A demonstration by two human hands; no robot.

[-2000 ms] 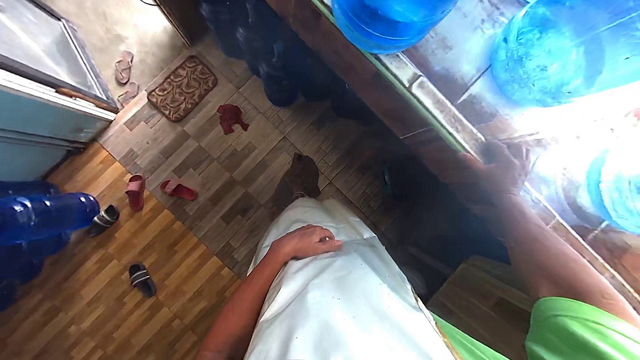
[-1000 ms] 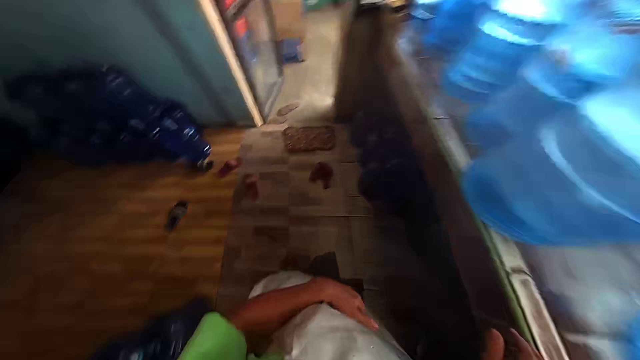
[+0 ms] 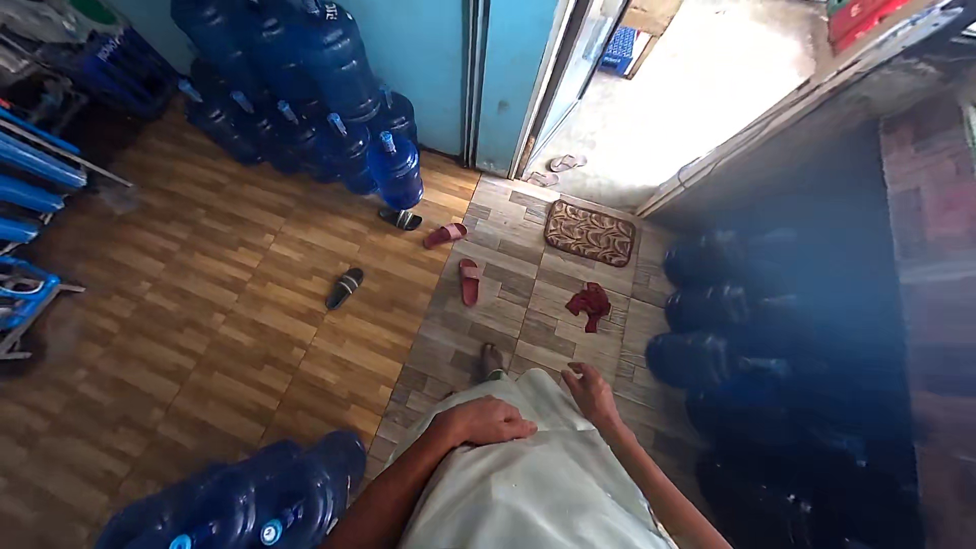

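My left hand rests against the pale cloth garment over my lap or front, fingers curled; whether it grips the cloth I cannot tell. To its right, my right hand hangs in the air beside the garment, fingers loosely bent and apart, holding nothing. One foot shows on the tiles just ahead of the garment. A crumpled dark red cloth lies on the floor beyond my right hand.
Blue water jugs stand at the back wall, more at lower left and along the right. A brown patterned mat lies by the open doorway. Red slippers and black slippers are scattered about. Blue folding furniture is at left.
My right hand, at the ledge with the light blue jugs two seconds ago, is now beside the garment. My left hand stays on the garment. The view has swung toward the floor and doorway.
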